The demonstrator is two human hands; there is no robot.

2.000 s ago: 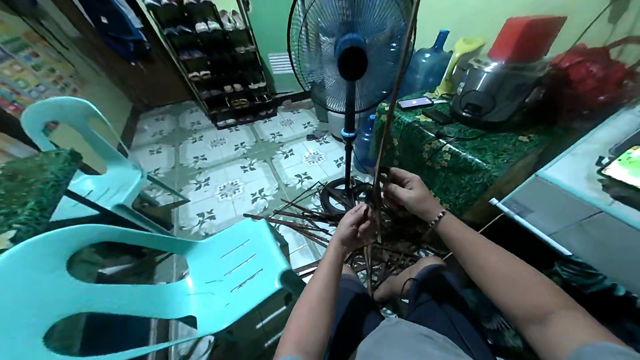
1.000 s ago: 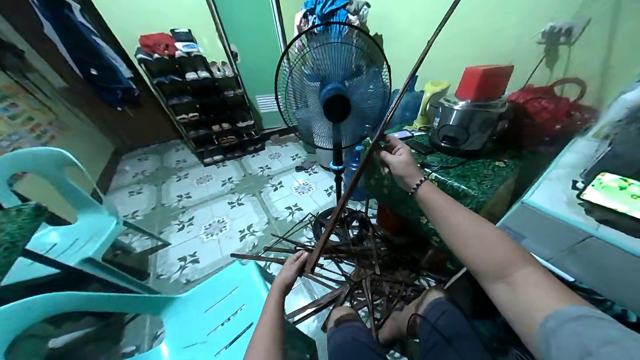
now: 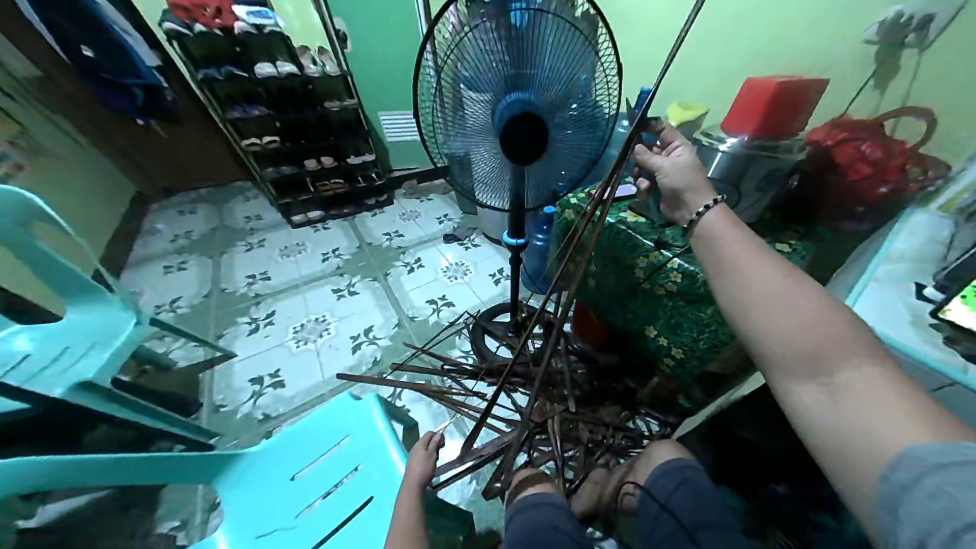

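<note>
My right hand [image 3: 671, 168] is raised before the fan, its fingers closed on the upper part of long, thin dark brown strips [image 3: 585, 236], seemingly of plant material. A small dark blade-like thing shows at those fingers; what it is cannot be told. The strips slant down to the lower left, splitting into two lines towards my knees. Low beside the chair seat is my left hand [image 3: 425, 451], with a thin, pale thing at its fingertips, too small to name. A heap of similar brown strips [image 3: 564, 427] lies on the floor around my feet.
A black and blue stand fan [image 3: 524, 137] stands ahead. Turquoise plastic chairs [image 3: 320, 488] are at the left, a shoe rack [image 3: 282, 114] behind. At the right are a table with a green patterned cloth [image 3: 648, 305], a metal cooker [image 3: 747, 164] and a red bag [image 3: 862, 160].
My left hand has come off the lower end of the long strip it held one second ago. My right hand still holds strips up, now with two lines hanging from it.
</note>
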